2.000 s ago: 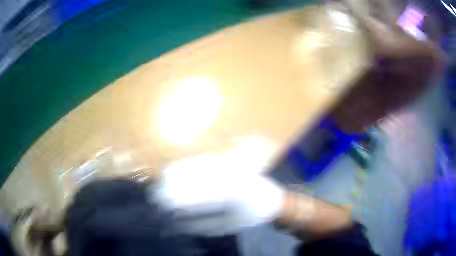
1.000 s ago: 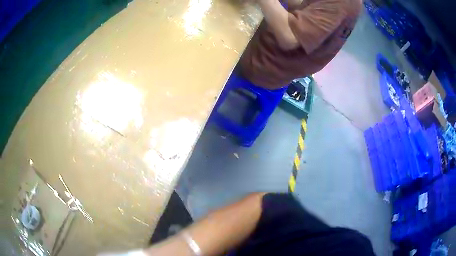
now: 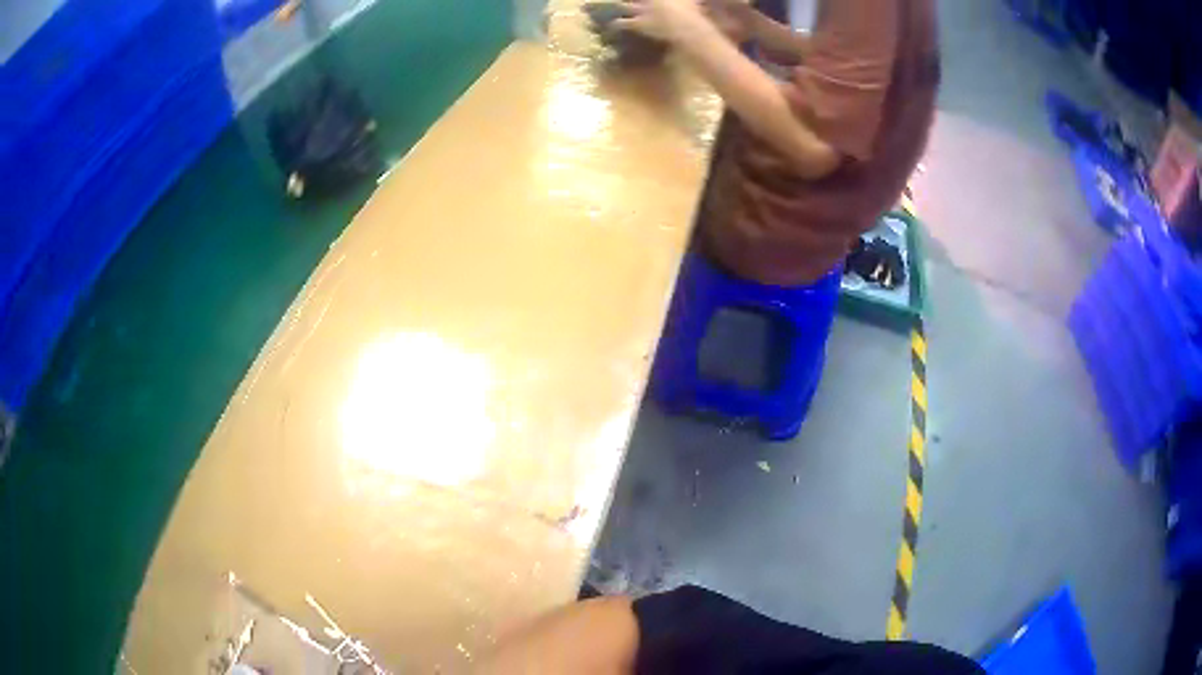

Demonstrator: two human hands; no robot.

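Neither of my hands shows; my bare forearm, seemingly the right, and its dark sleeve enter at the bottom edge, where the hand is cut off. Nearest in front is the tan, film-covered tabletop (image 3: 527,290). At its lower left lies a cardboard glue pad (image 3: 270,617) with thin pale sticks (image 3: 340,644) on it. A small whitish cup (image 3: 243,670) is partly cut off by the bottom edge. A black sculpted piece with small cream parts (image 3: 320,143) lies on the green belt (image 3: 119,382).
A person in a brown shirt (image 3: 817,158) sits on a blue stool (image 3: 751,356) at the table's far right, hands on a dark piece (image 3: 633,37). Behind are a green tray (image 3: 903,297), yellow-black floor tape (image 3: 912,488) and stacked blue bins (image 3: 1140,350). A blue box corner (image 3: 1048,640) shows lower right.
The view has swung, showing more belt and the black piece. The glue pad now sits lower, and my forearm has dropped mostly out of the bottom edge. The white glove no longer shows.
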